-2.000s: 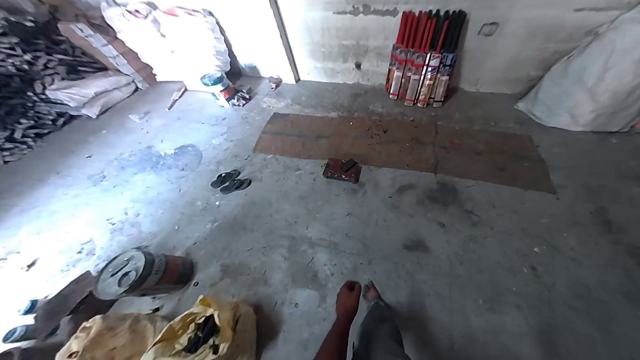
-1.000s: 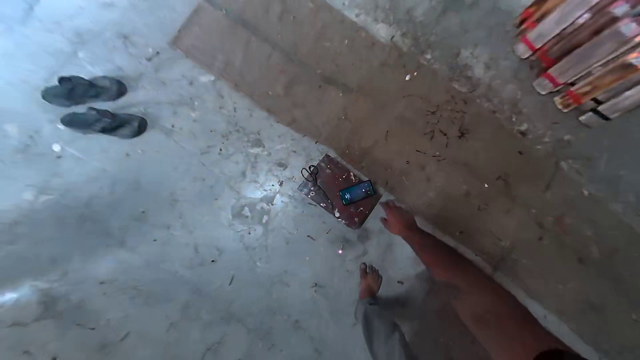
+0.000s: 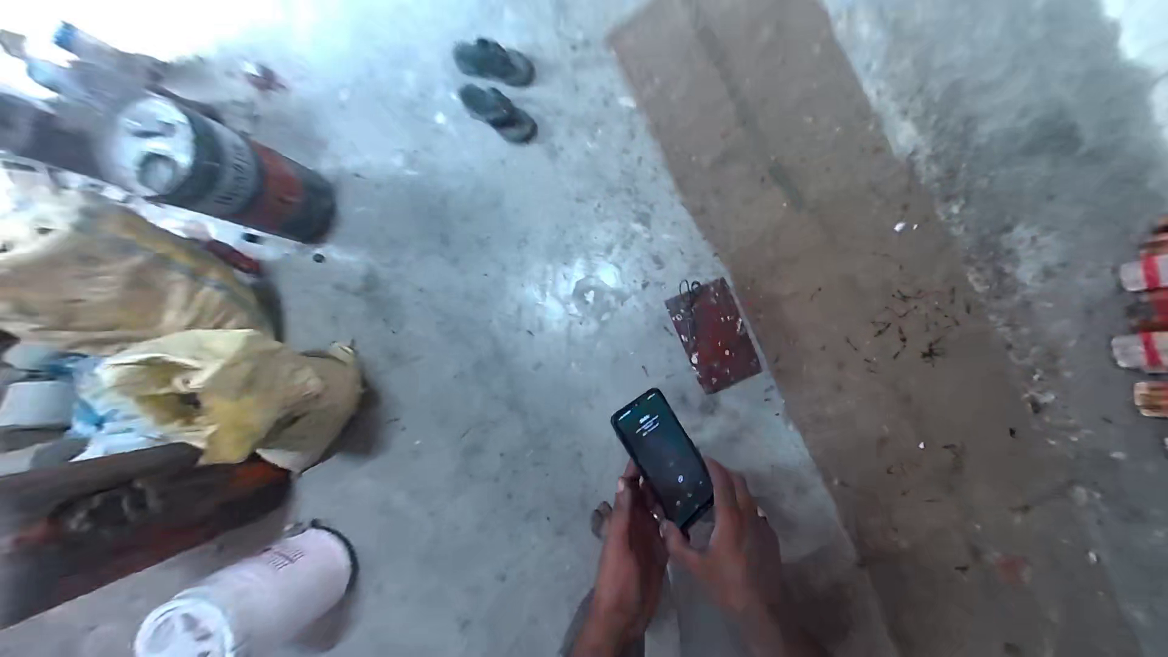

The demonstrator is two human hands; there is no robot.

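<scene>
A black smartphone [image 3: 664,456] with its screen lit is held over the grey floor, its top end tilted to the left. My right hand [image 3: 737,543] grips its lower right side, the thumb near the bottom edge. My left hand [image 3: 631,547] is at the phone's lower left edge, fingers touching or just under it; how firmly it holds cannot be told. Beyond the phone, a dark red board [image 3: 721,342] lies flat on the floor, with a thin dark cord or wire loop [image 3: 691,306] on its upper left part.
A long brown cardboard sheet [image 3: 803,201] lies along the right. Dark flip-flops [image 3: 497,114] rest on the floor at the top. To the left are a dark drum [image 3: 246,178], a yellow sack [image 3: 246,383] and a white bucket [image 3: 274,575]. Several red-banded bundles [image 3: 1145,351] stand at the right edge.
The phone lay on the red board one second ago and is now lifted off it, in my hands. My left hand has come into view. The view has turned.
</scene>
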